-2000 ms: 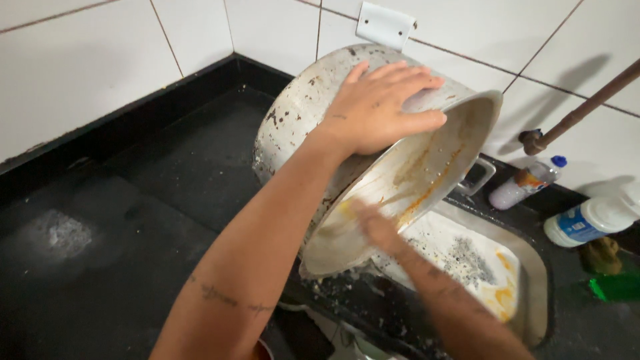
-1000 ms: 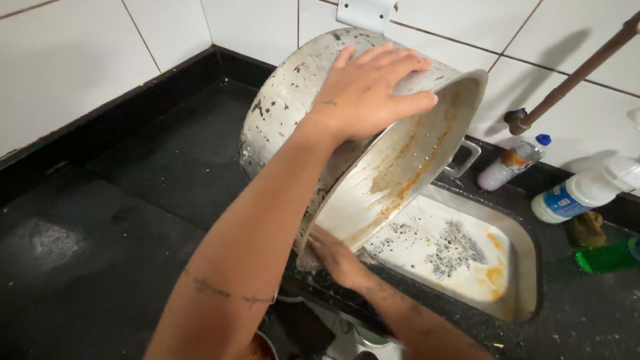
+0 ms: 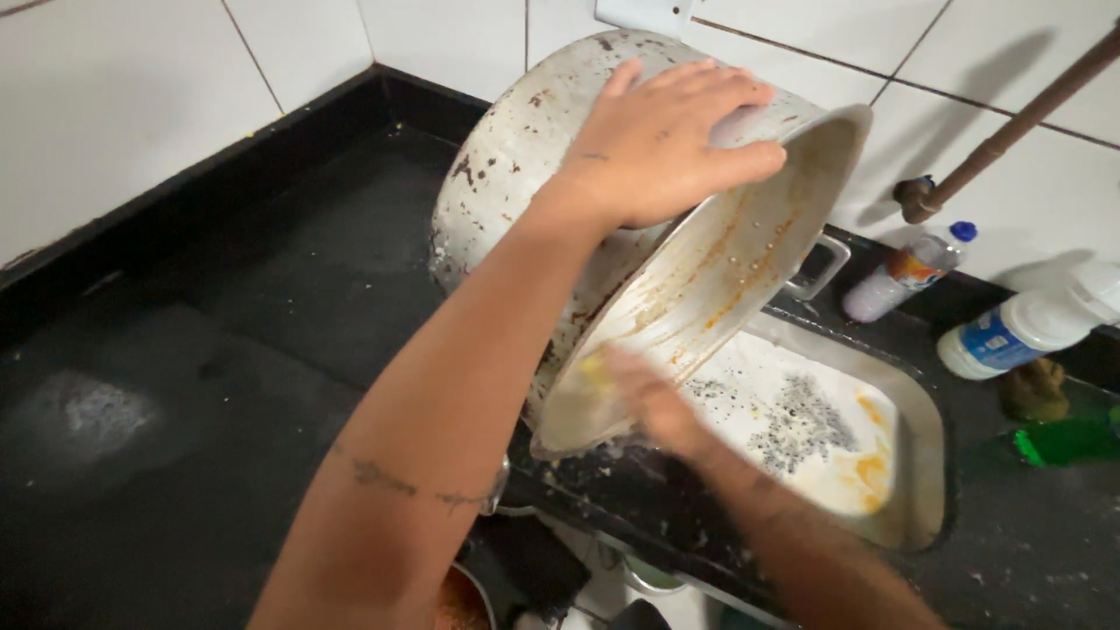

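Observation:
A large, stained aluminium pot (image 3: 499,166) lies tilted on its side at the counter's edge, its mouth facing right and towards the sink. My left hand (image 3: 656,149) rests spread on the pot's outer wall near the rim, the thumb beside the rim. Blurred by motion, my right hand (image 3: 643,389) is inside the lower part of the mouth with a small yellow thing, perhaps a sponge (image 3: 597,372), at its fingers. Orange-brown streaks and drops mark the inner wall. A metal loop handle (image 3: 822,267) shows at the pot's far side.
A steel sink (image 3: 923,437) holds whitish liquid with dark specks and orange patches. Behind it stand a plastic bottle with a blue cap (image 3: 910,271), a white jug (image 3: 1006,337) and a green bottle (image 3: 1067,437). A brown pipe (image 3: 1015,131) juts from the tiled wall. Black counter (image 3: 262,280) lies left.
My right hand has moved within the pot's mouth; a second ago it was lower at the rim, and the yellow thing did not show. My left hand stays on the pot's outer wall.

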